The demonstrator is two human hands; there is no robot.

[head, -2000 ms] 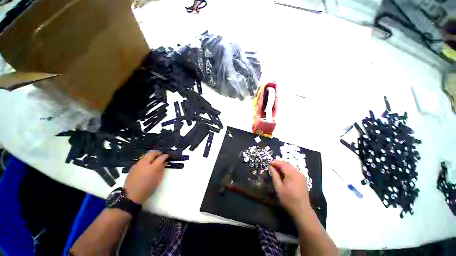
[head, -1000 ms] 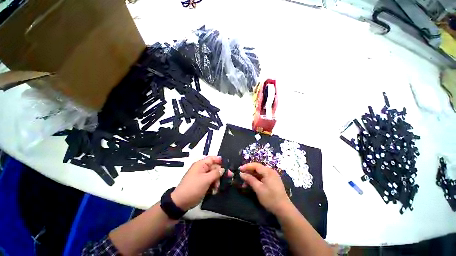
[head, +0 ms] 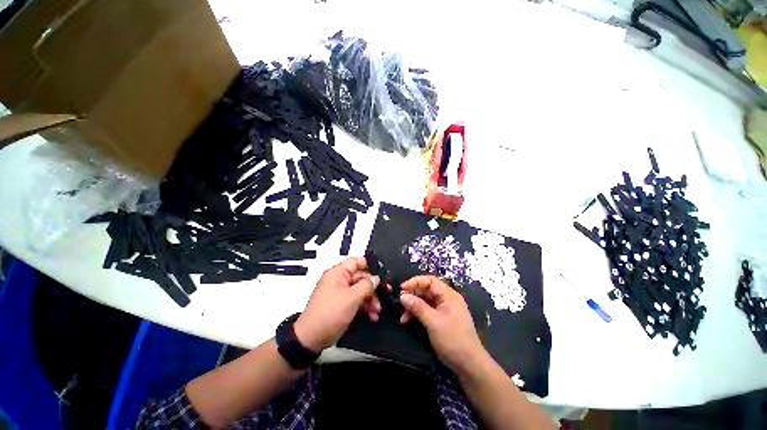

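Observation:
My left hand (head: 338, 301) and my right hand (head: 439, 315) are close together over the left part of the black mat (head: 521, 353). My left fingers hold a black fabric tab (head: 375, 267). My right fingertips are at the tab's lower end; a small light piece shows there, too small to tell. On the mat lie a heap of shiny metal bits (head: 439, 257) and, right of it, a heap of flat white pieces (head: 498, 273). Plain black tabs (head: 244, 243) lie in a large pile on the left. Tabs with light dots (head: 654, 256) are piled on the right.
A red tape dispenser (head: 446, 172) stands just beyond the mat. A blue-handled tool (head: 599, 310) lies right of it. A cardboard box (head: 126, 84), a crumpled clear bag (head: 80, 197) and a filled plastic bag (head: 378, 97) are at the back left. Blue bins (head: 160, 369) are below the left edge.
My left hand has moved from the plain pile to the mat with a tab. My right hand has moved left from the small heaps to meet it. The hammer seen earlier is no longer visible.

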